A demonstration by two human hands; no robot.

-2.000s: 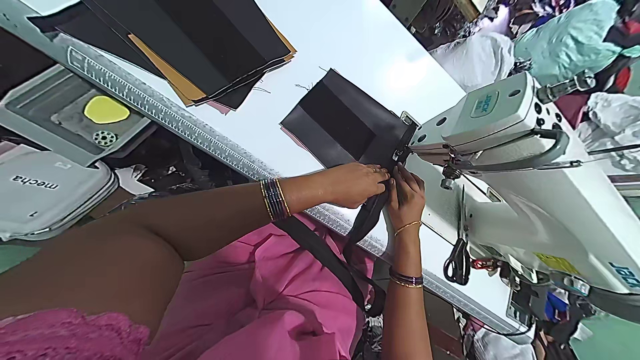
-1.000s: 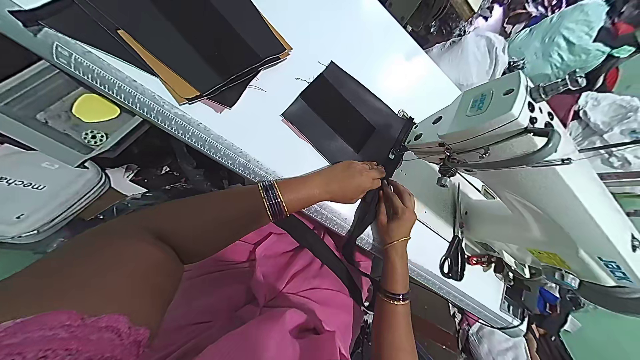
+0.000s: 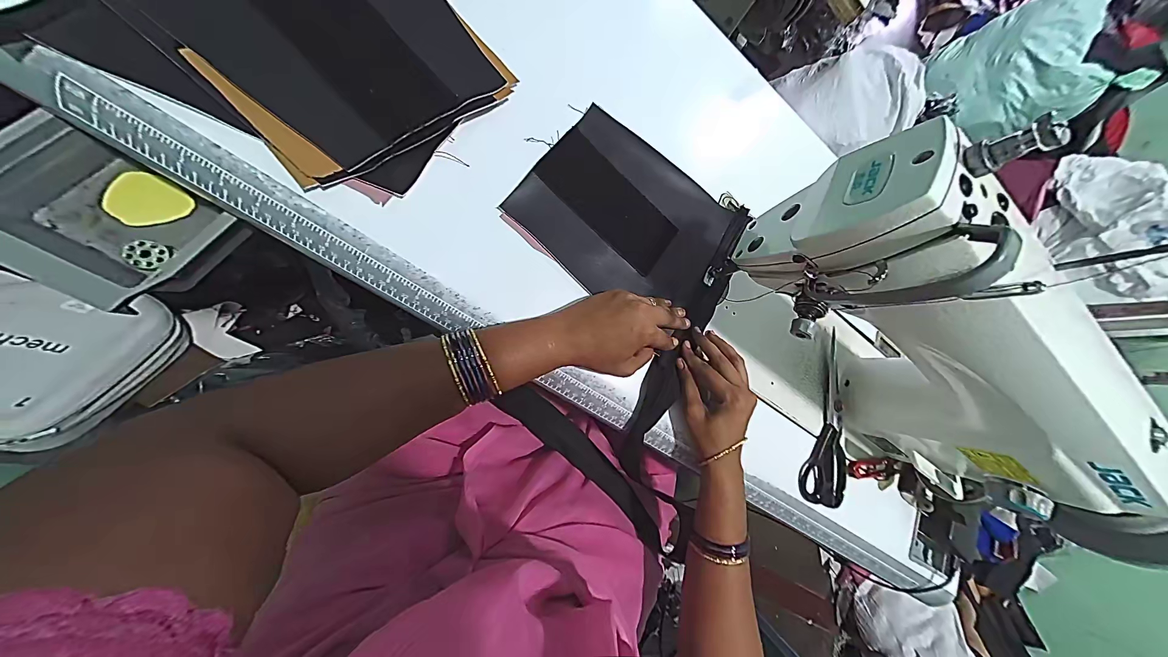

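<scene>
A black fabric panel (image 3: 611, 201) with a darker rectangle on it lies on the white table, its right edge at the needle area of a Jack sewing machine (image 3: 876, 210). My left hand (image 3: 625, 333) pinches a black strip (image 3: 652, 401) at the panel's lower corner. Close beside it, my right hand (image 3: 718, 388) grips the same strip with bent fingers. From there the strip hangs over the table's front edge onto my lap. The fingers partly hide where strip and panel meet.
A stack of black and tan panels (image 3: 365, 82) lies at the upper left. Black-handled scissors (image 3: 824, 461) lie by the machine. A printed ruler (image 3: 365, 265) runs along the table edge. Beside the table is an open drawer (image 3: 55, 214) holding a yellow piece and a bobbin.
</scene>
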